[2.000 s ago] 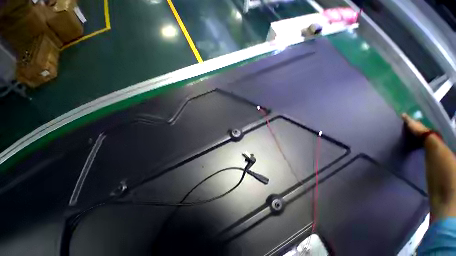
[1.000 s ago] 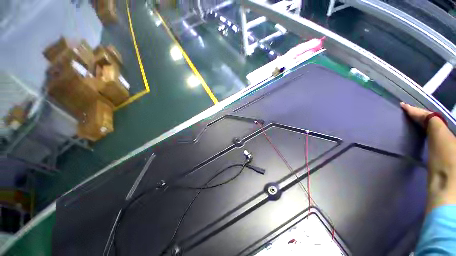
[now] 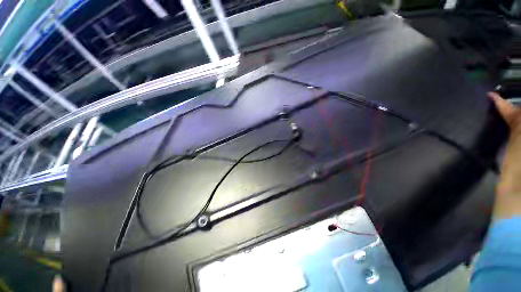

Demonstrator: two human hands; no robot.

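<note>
The large black display back point(image 3: 257, 182) fills the view, raised ribs up, slightly blurred. My right hand point(image 3: 507, 122) is at its right edge, fingers on the rim; the palm side is partly hidden. Only a fingertip of my left hand point(image 3: 59, 283) shows at the lower left, by the panel's left edge. Black wires point(image 3: 220, 182) loop loosely over the panel. Thin red wires point(image 3: 367, 165) run down to the silver-white mounting plate point(image 3: 320, 256) at the bottom, which is cut off by the picture's edge.
A silver rail point(image 3: 165, 80) runs behind the panel's far edge. Metal frame legs and beams point(image 3: 200, 28) stand beyond it at the upper left. Dark, blurred equipment is at the upper right. Yellow floor marks show at the lower left.
The view has swung from the green belt, floor and cartons to a rail and metal frames, with the panel moving along. My right hand stays at its right edge; my left fingertip has appeared.
</note>
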